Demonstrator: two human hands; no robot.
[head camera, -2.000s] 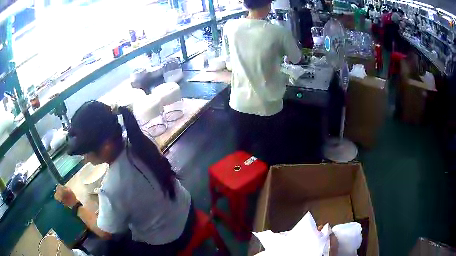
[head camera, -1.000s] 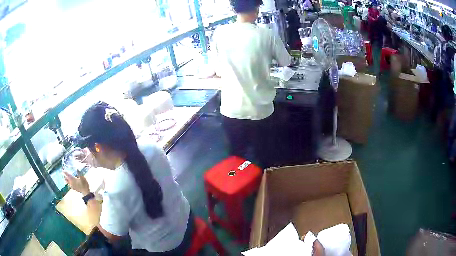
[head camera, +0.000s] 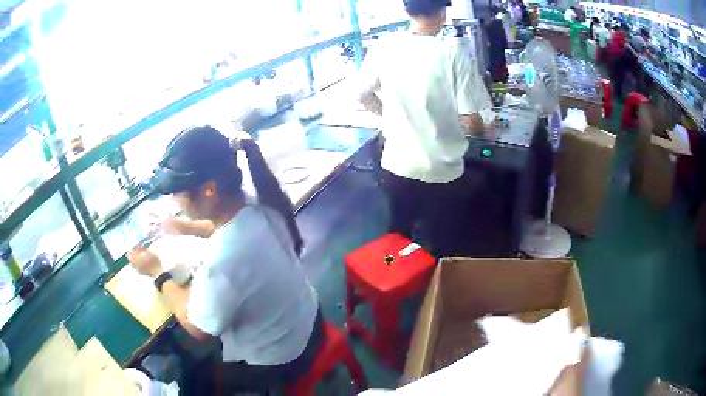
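A large white, overexposed sheet or bag (head camera: 495, 357) fills the lower right, over the near part of an open brown carton (head camera: 511, 291). It has a raised, uneven edge, and a paler white lump hangs at its right side. Part of my right hand (head camera: 571, 376) shows between the white folds, holding them; it is blurred and mostly covered. What the white material contains cannot be seen. My left hand is not in view.
A red stool (head camera: 389, 267) stands left of the carton. A seated person (head camera: 259, 278) works at the left bench, and a standing person (head camera: 424, 108) is beyond. A pedestal fan (head camera: 548, 241) and more cartons (head camera: 586, 182) stand behind on the green floor.
The white material has risen and spread, covering more of the carton's near side, and my right hand has moved right. The view has shifted left. The seated person's hands have lowered.
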